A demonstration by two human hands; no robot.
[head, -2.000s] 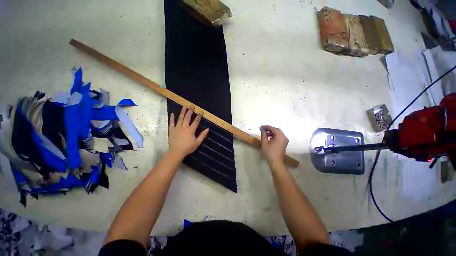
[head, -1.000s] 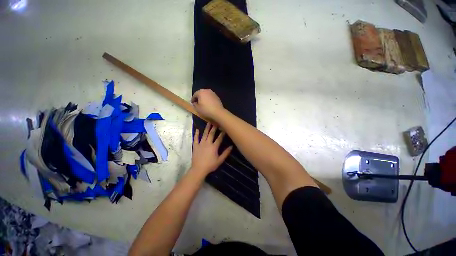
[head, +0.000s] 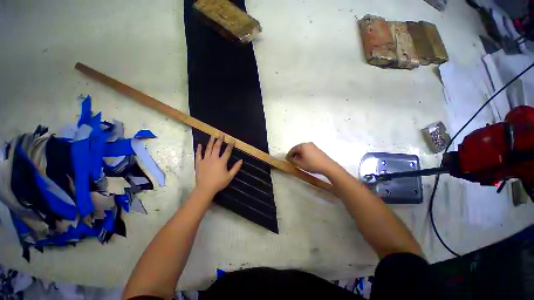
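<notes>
The black fabric stack (head: 225,88) runs away from me, with a slanted near end and several pale slanted lines. A long thin wooden ruler (head: 140,99) lies slantwise across it. My left hand (head: 214,167) is flat with spread fingers, its fingertips at the ruler's near edge, pressing on ruler and fabric. My right hand (head: 309,159) is curled at the ruler just right of the fabric; whatever its fingers pinch is hidden. A taped brick weight (head: 228,20) lies on the fabric's far part.
Tangled blue, grey and black offcuts (head: 88,176) lie left. Brick weights (head: 403,44) stand at the back right. The red cutting machine (head: 492,152), its silver base plate (head: 398,179), a black cable (head: 432,205), a speckled block (head: 436,136) and white papers (head: 474,117) are right.
My right hand went left across the fabric along the ruler, then came back to the fabric's right side. My left hand stays spread at the ruler. The camera view shifted.
</notes>
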